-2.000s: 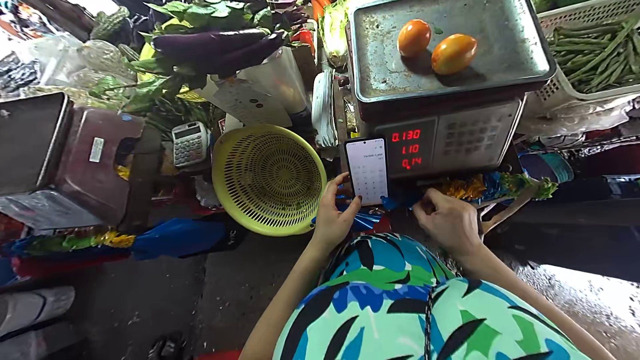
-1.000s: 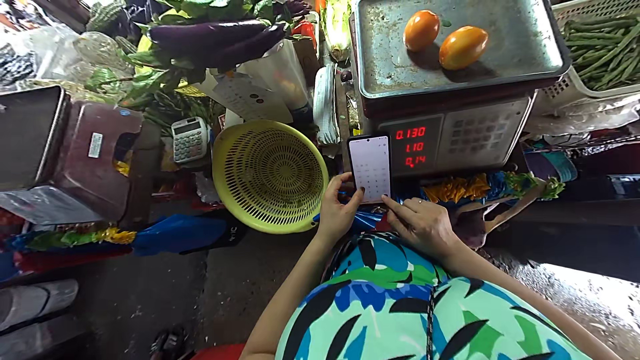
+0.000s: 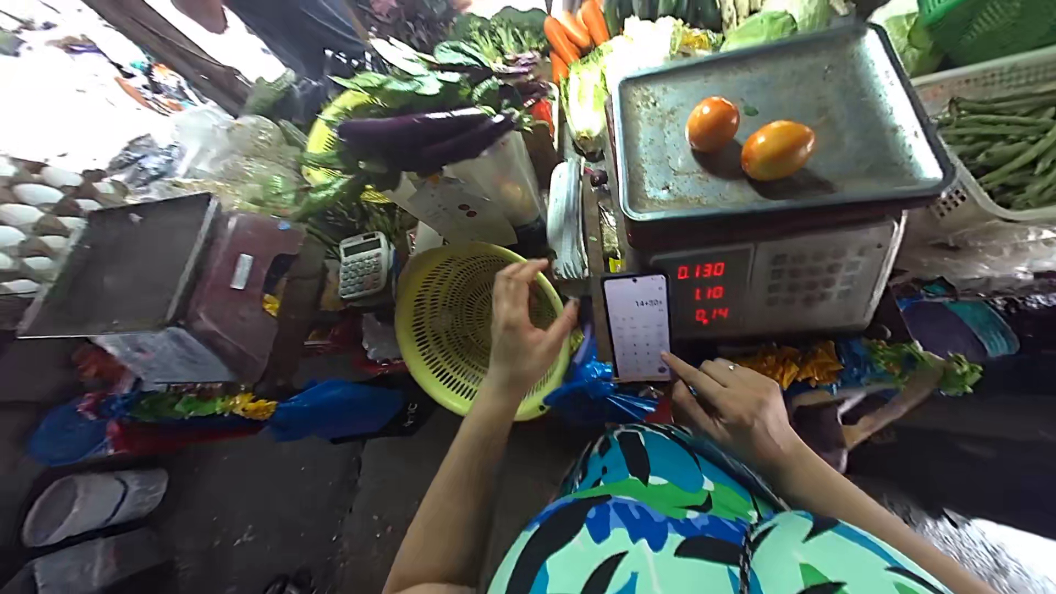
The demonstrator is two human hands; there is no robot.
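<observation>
A smartphone (image 3: 638, 328) with a calculator on its screen stands tilted against the front of a digital scale (image 3: 792, 280). One finger of my right hand (image 3: 734, 404) touches the screen's lower right; the hand grips nothing. My left hand (image 3: 528, 326) is raised over a yellow plastic basket (image 3: 412, 318), left of the phone, with its fingers apart and nothing held. Two orange-red tomatoes (image 3: 713, 124) lie on the scale's metal tray (image 3: 858, 99). The red display shows lit digits.
A small calculator (image 3: 365, 266) lies left of the basket. Purple eggplants (image 3: 421, 136) rest behind it. Farther left are a second scale (image 3: 132, 264) and eggs in trays (image 3: 37, 194). A white crate (image 3: 990, 198) of green beans is at the right.
My left hand has let go of the phone and moved left over the basket. My right hand has come from beside the phone to its screen. The phone's screen now shows an entered sum.
</observation>
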